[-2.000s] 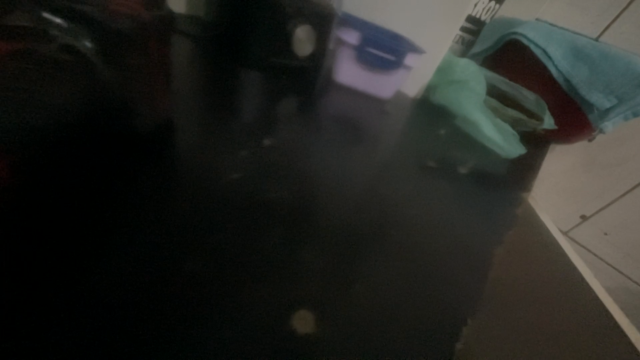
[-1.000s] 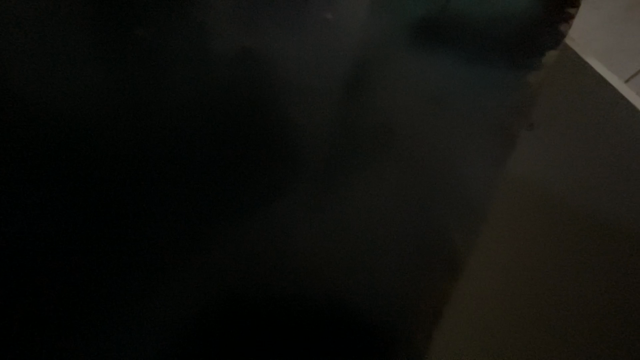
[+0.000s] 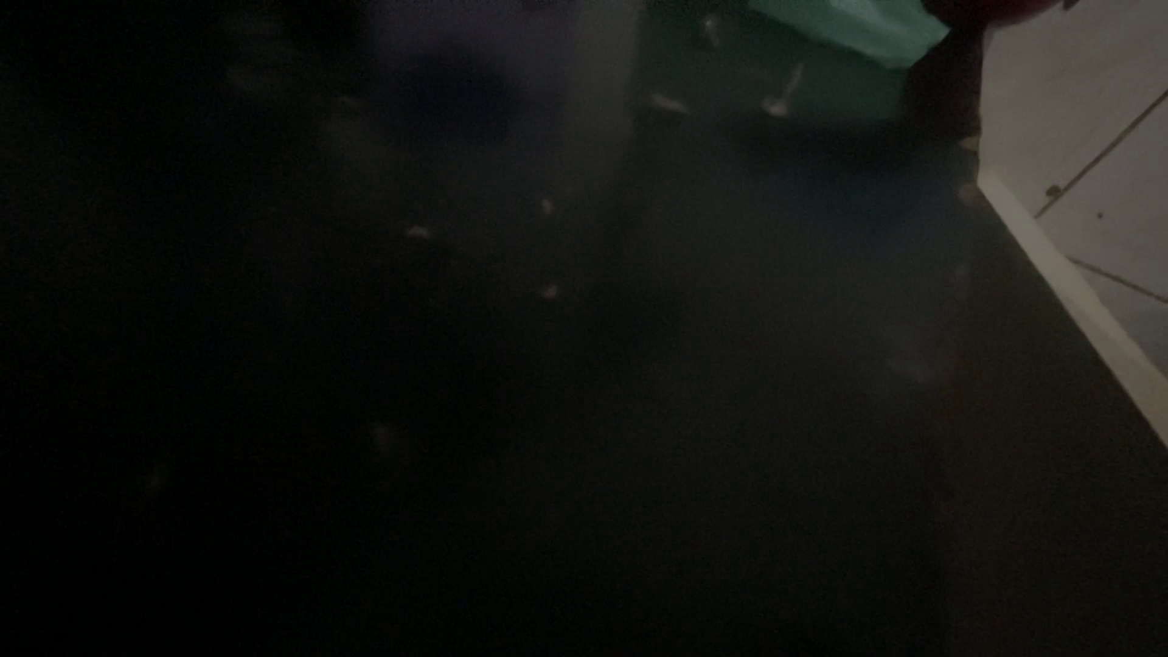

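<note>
Neither my left hand nor my right hand shows in the head view. A dark, glossy surface (image 3: 639,365) fills most of the picture and is very dim. Several small pale crumbs or scraps (image 3: 549,292) lie scattered on it. At the top right, part of a green plastic bag (image 3: 876,32) rests near the far end of the surface, with its reflection below it. Beside the bag is the lower part of a dark red object (image 3: 990,11), cut off by the top of the view.
The dark surface ends at the right, where a brown side panel (image 3: 1049,474) drops away. Beyond it run a pale strip (image 3: 1077,292) and light tiles (image 3: 1077,100) with dark joints.
The view has shifted since the earlier frames; the blue-lidded container seen two seconds ago is out of view. The green bag shows more clearly than one second ago.
</note>
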